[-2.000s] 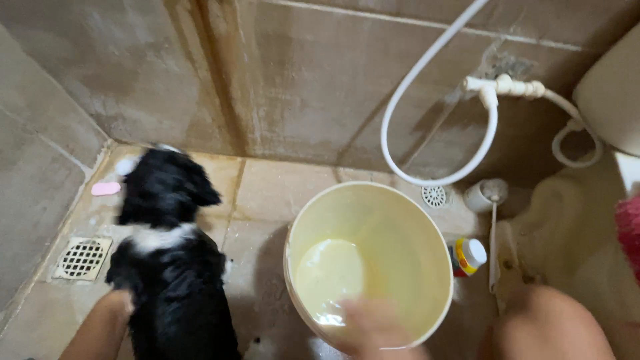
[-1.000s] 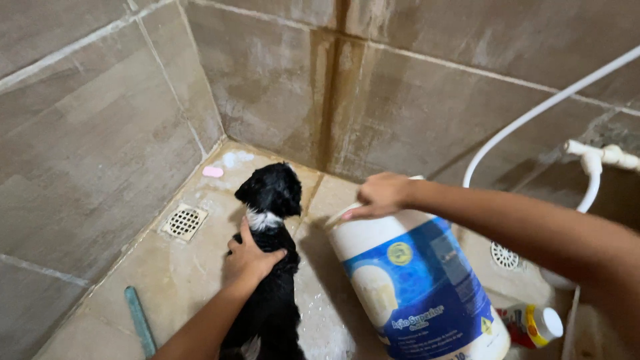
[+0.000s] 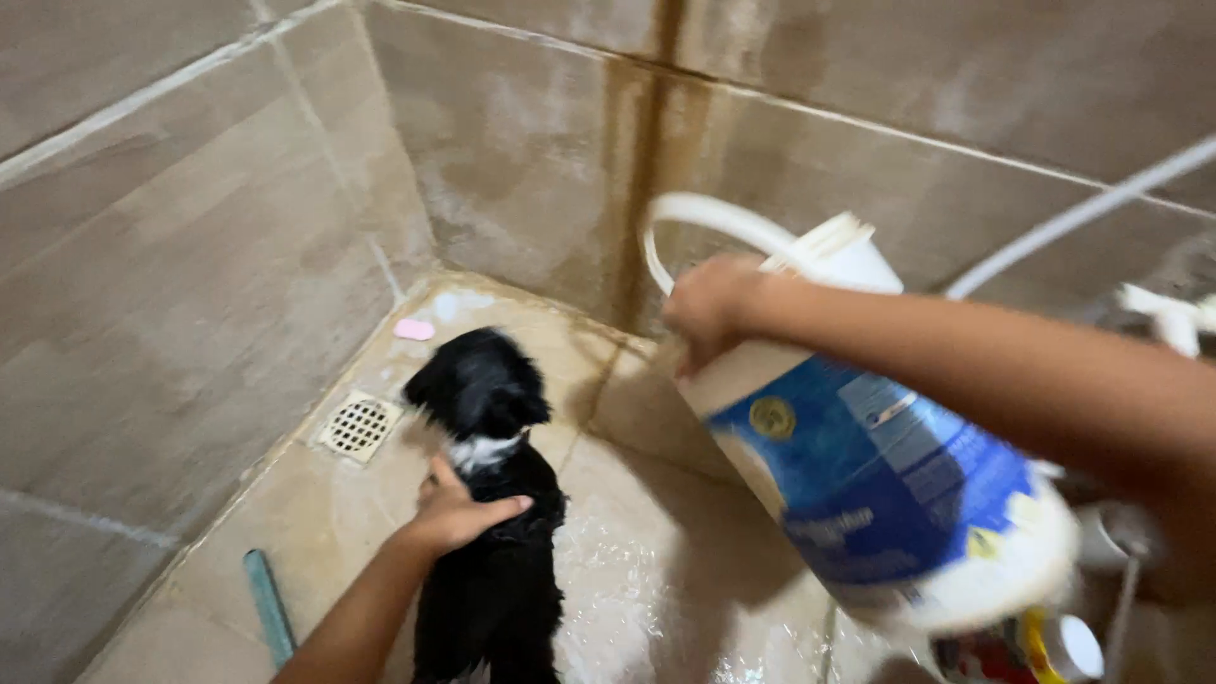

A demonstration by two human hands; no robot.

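Observation:
My left hand [image 3: 461, 513] rests on the back and side of a small black and white dog [image 3: 499, 570], just behind its white neck. The dog's coat looks wet and its head faces away from me. With my right hand [image 3: 712, 309] I grip the rim of a large white plastic bucket [image 3: 997, 598] with a blue printed label. It is tilted above the floor, mouth toward the wall, and its white handle [image 3: 731, 214] stands up past my fingers. The inside of the bucket is hidden. Wet, shiny floor tiles [image 3: 617, 570] lie between dog and bucket.
A square floor drain [image 3: 359, 427] and a pink bar, perhaps soap [image 3: 414, 329], lie near the corner. A teal stick-like object [image 3: 270, 608] lies at lower left. At right are a bottle with a white cap [image 3: 1080, 648], a white hose [image 3: 1083, 218] and a white pipe fitting [image 3: 1173, 318].
The bucket, upright two seconds ago, is now lifted and tilted in my right hand. My left hand remains on the dog. The view has swung left.

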